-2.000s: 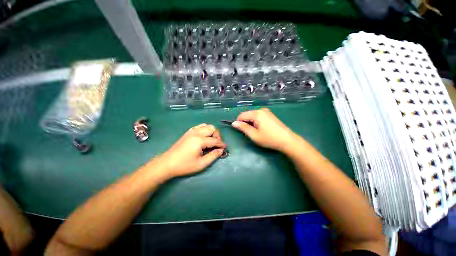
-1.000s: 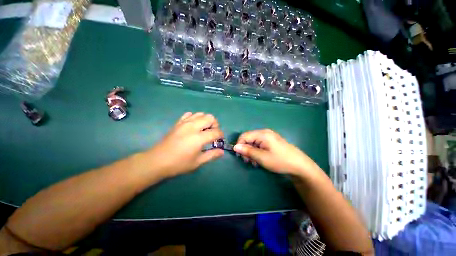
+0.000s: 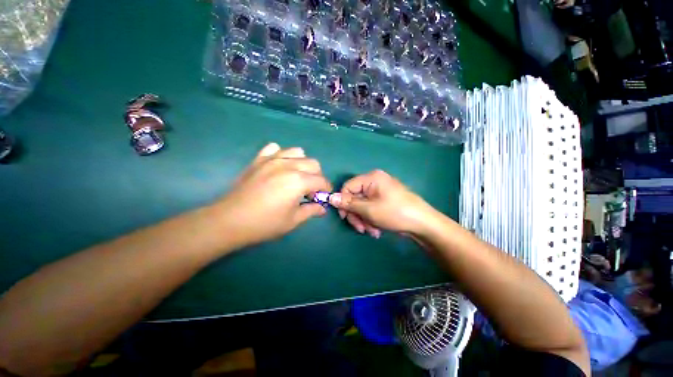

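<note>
A small shiny dark and silver module (image 3: 321,197) is held between both hands above the green bench top. My left hand (image 3: 284,190) grips it between thumb and fingers from the left. My right hand (image 3: 373,202) touches its right side with thumb and index fingertips. Most of the module is hidden by the fingers, and no tweezers can be made out in the right hand now. A small cluster of coppery-silver modules (image 3: 146,127) lies on the bench left of my hands.
A clear blister tray (image 3: 254,99) with dark shiny modules stands behind my hands. A tall stack of white trays (image 3: 496,169) stands at right. A clear bag (image 3: 26,44) and a dark piece (image 3: 4,145) are at left. Below the edge are a fan (image 3: 435,324) and a person in blue (image 3: 605,324).
The view has turned and shifted, bringing the fan into full sight. Since two seconds ago my right hand has come to the module in my left hand. Its dark tool no longer shows.
</note>
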